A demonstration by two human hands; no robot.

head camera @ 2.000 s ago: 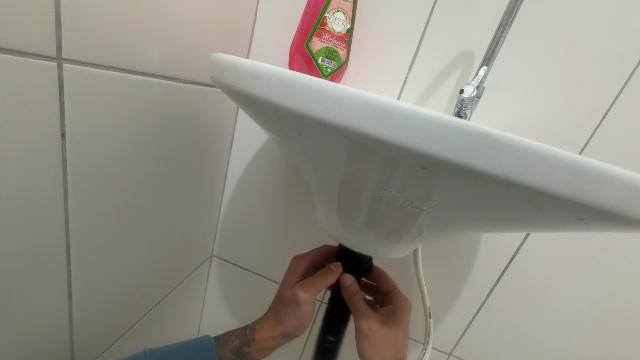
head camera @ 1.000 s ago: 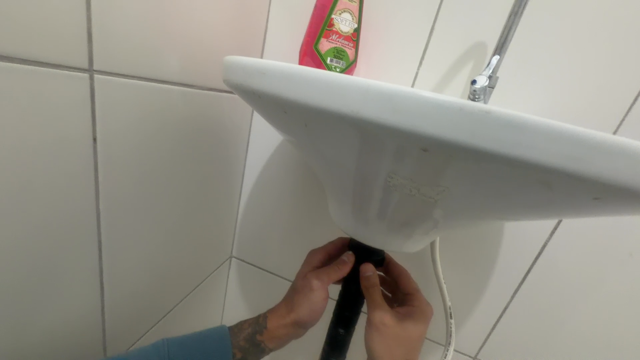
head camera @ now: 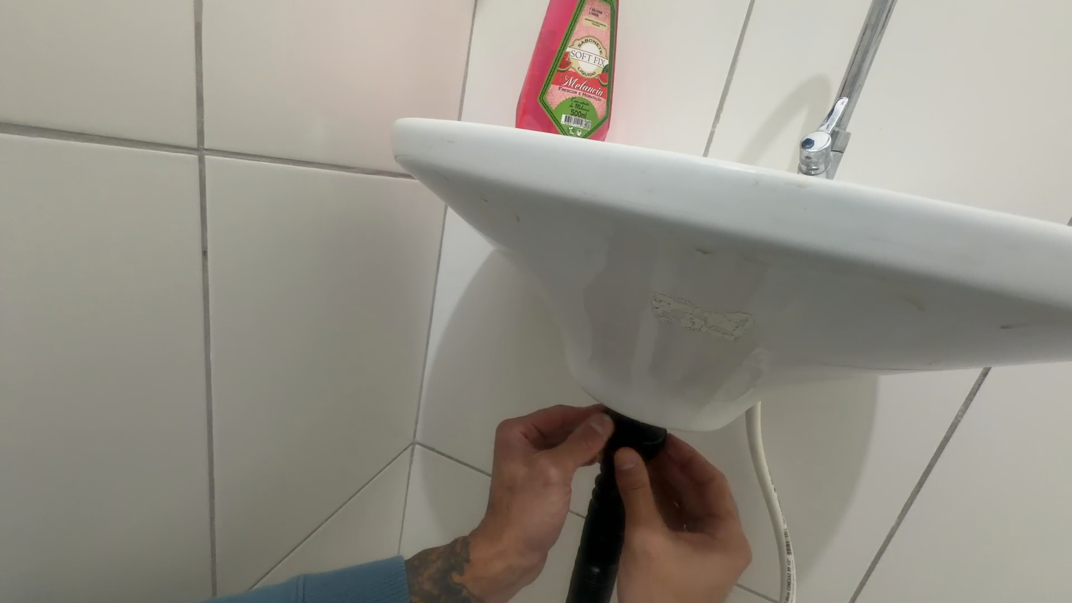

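A black plastic drain fitting [head camera: 638,435] sits against the underside of the white ceramic washbasin [head camera: 670,226]. From it a black corrugated drain hose [head camera: 599,536] runs down and out of the frame. My left hand [head camera: 536,494] grips the fitting's left side, thumb in front and fingers curled behind. On the right side, my right hand [head camera: 682,519] holds the same fitting, its thumb at the lower front and its fingers partly hidden behind. The basin hides the top of the fitting.
A bottle of pink liquid soap [head camera: 574,75] stands on the basin's rim. A chrome faucet [head camera: 821,146] rises at the back right. Right of my hands, a white flexible water hose [head camera: 770,494] hangs from behind the basin. Tiled walls [head camera: 310,335] meet in a corner on the left.
Both hands stay on the black fitting, with only small shifts of the fingers. The view has moved slightly.
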